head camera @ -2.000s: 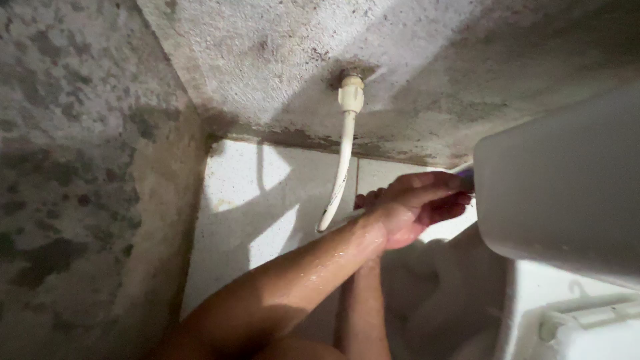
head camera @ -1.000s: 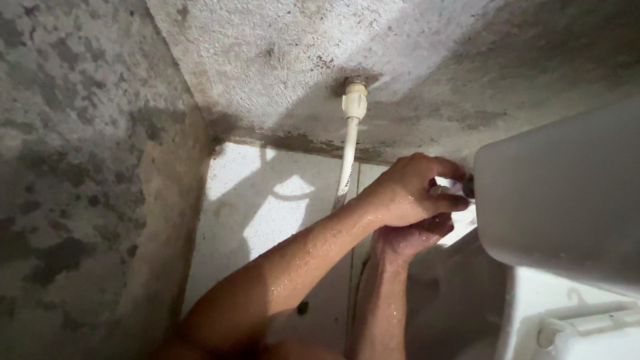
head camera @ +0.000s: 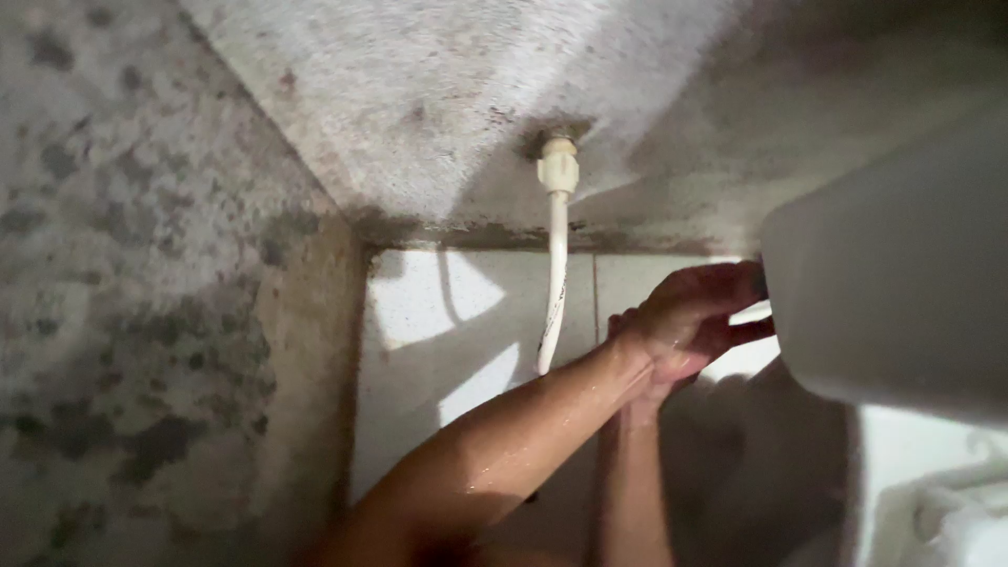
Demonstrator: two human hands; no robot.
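Note:
My left hand point(head camera: 701, 315) reaches from the lower left to the underside edge of a pale toilet cistern point(head camera: 890, 291). Its fingers touch or nearly touch a small dark part at that edge, and whether they grip it is unclear. Behind my left wrist is my right hand point(head camera: 661, 382), mostly hidden, with only some fingers and the wrist showing; what it touches cannot be seen. Both forearms look wet. Left of the hands, a white flexible hose point(head camera: 558, 268) hangs from a cream plastic coupling nut point(head camera: 559, 168) at the wall, its lower end beside my left forearm.
Stained concrete walls point(head camera: 441, 102) meet in a corner at the left. White floor tiles point(head camera: 402, 409) lie below, with patches of light and shadow. Under the cistern, part of a white toilet bowl point(head camera: 890, 472) shows at the lower right, with a shaded area beside it.
My right hand, below the left hand near the cistern a second ago, has moved left, behind my left wrist. My left hand stays at the cistern's edge, its fingers now more spread.

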